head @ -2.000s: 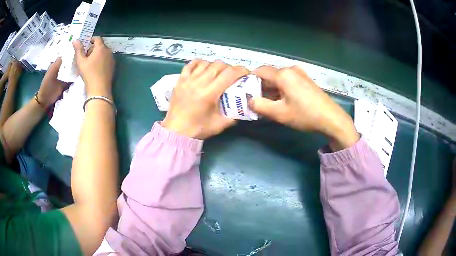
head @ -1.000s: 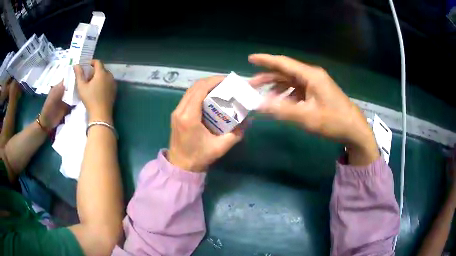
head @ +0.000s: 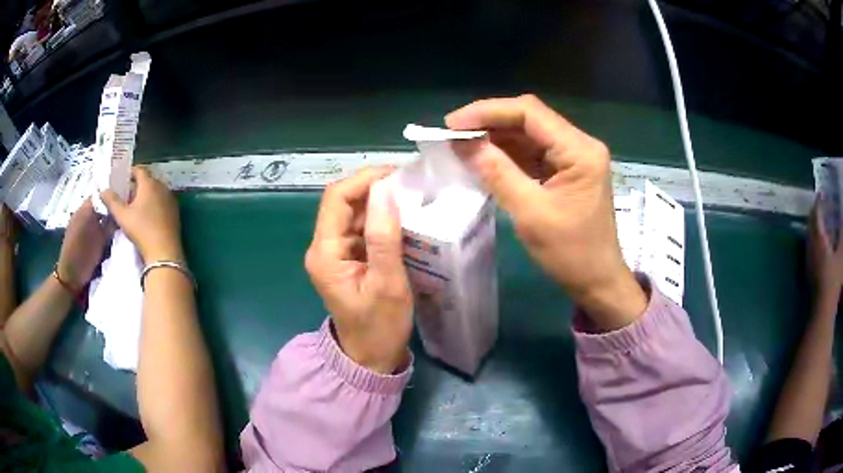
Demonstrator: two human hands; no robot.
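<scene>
A white retail box [head: 453, 286] with blue lettering stands upright, slightly tilted, in front of me, its top end towards me. My left hand [head: 365, 263] holds the box by its upper left side. My right hand [head: 541, 185] pinches a white card flap [head: 448, 134] at the top of the box between thumb and fingers. The inside of the box cannot be made out. White folded leaflets [head: 664, 240] with short black bars lie at the right, partly behind my right wrist.
A green-shirted person at left holds a long white carton [head: 116, 139] beside a pile of white cartons [head: 42, 175]. The pale edge rail [head: 314, 170] runs across beyond my hands. A white cable [head: 689, 157] crosses at right. Another person's hand [head: 825, 249] holds a pale item at far right.
The box has turned from lying end-on in my left hand to upright. My right hand has moved in from the right and taken hold of the top flap. The view has shifted.
</scene>
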